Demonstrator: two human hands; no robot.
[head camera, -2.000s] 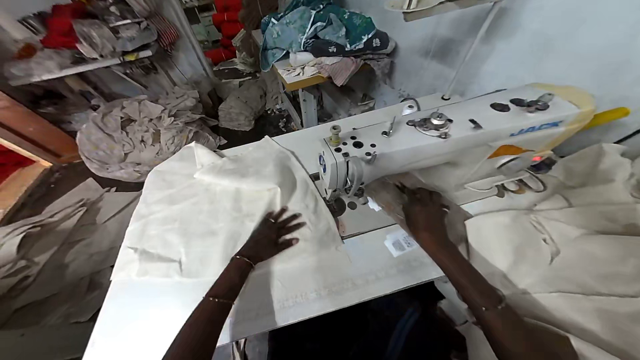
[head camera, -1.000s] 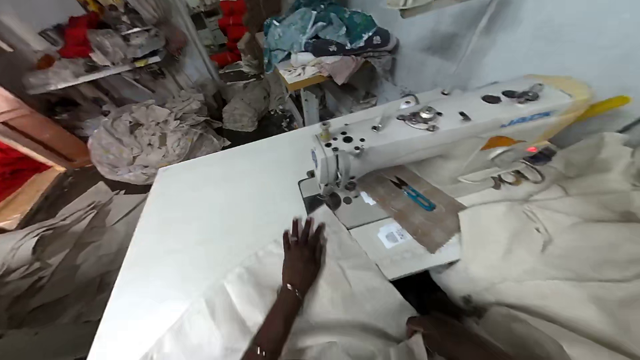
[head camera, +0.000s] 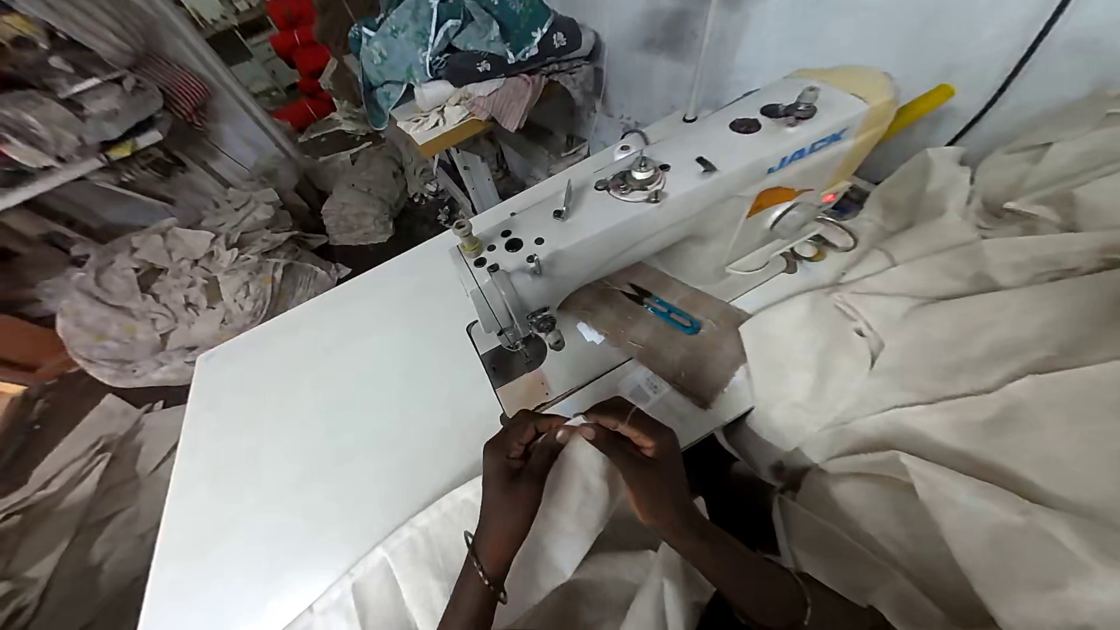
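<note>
Cream fabric (head camera: 569, 516) hangs from the fingers of both hands near the front edge of the white sewing table (head camera: 332, 411). My left hand (head camera: 521, 464) pinches the fabric's upper edge, and my right hand (head camera: 634, 455) pinches the same edge close beside it. Just beyond them stands a white Jack sewing machine (head camera: 665, 201), its needle area (head camera: 521, 346) up and left of my right hand. Thread snips (head camera: 667, 311) with blue handles lie on a brown cloth piece (head camera: 674, 350) under the machine's arm.
A large heap of cream fabric (head camera: 980, 376) covers the right side. Left of the table sit a bundle of crumpled cloth (head camera: 192, 289) and flat fabric pieces (head camera: 70, 507). Behind it, a small stand (head camera: 446, 136) holds more cloth. A yellow object (head camera: 919, 112) sticks out behind the machine.
The cream fabric, spread on the left of the table two seconds ago, has moved toward the front edge. My hands, apart in both earlier frames, are now together. The snips were hidden at first.
</note>
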